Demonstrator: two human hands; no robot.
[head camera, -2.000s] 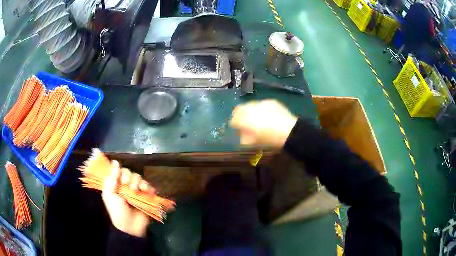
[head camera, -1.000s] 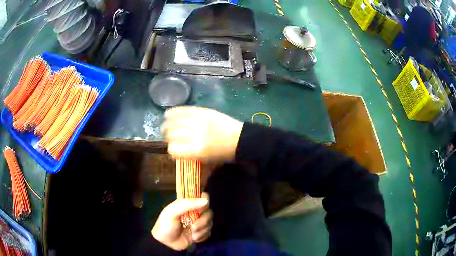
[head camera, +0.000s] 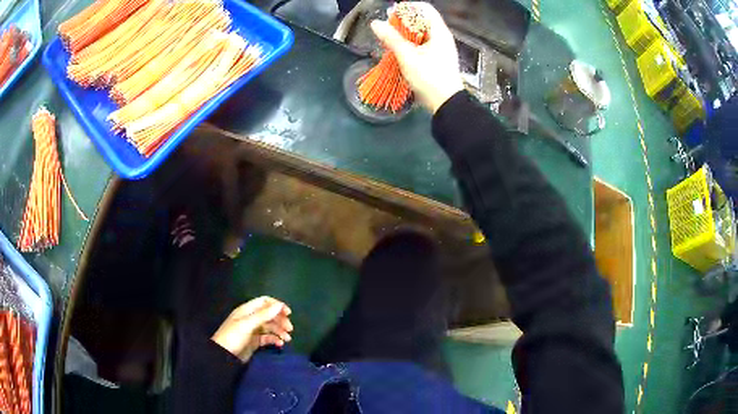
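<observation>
My right hand (head camera: 429, 61) holds a bundle of orange lead wires (head camera: 386, 84) at the back of the bench. The lower ends of the wires fan out over the round grey flux dish (head camera: 354, 90), and the upper ends show above my fingers. The hand and wires hide most of the dish and part of the solder pot (head camera: 471, 58) behind. My left hand (head camera: 256, 325) is low over my lap, fingers loosely curled, and holds nothing.
A blue tray (head camera: 133, 164) with rows of orange bundles is at upper left. One loose bundle (head camera: 45, 184) lies left of it, with other trays at the left edge. A lidded metal pot (head camera: 581, 95), wooden box (head camera: 613, 247) and yellow crates (head camera: 690, 218) are right.
My right hand has carried the wire bundle up and forward to the flux dish. My left hand has let go of it and moved down left. The view has shifted.
</observation>
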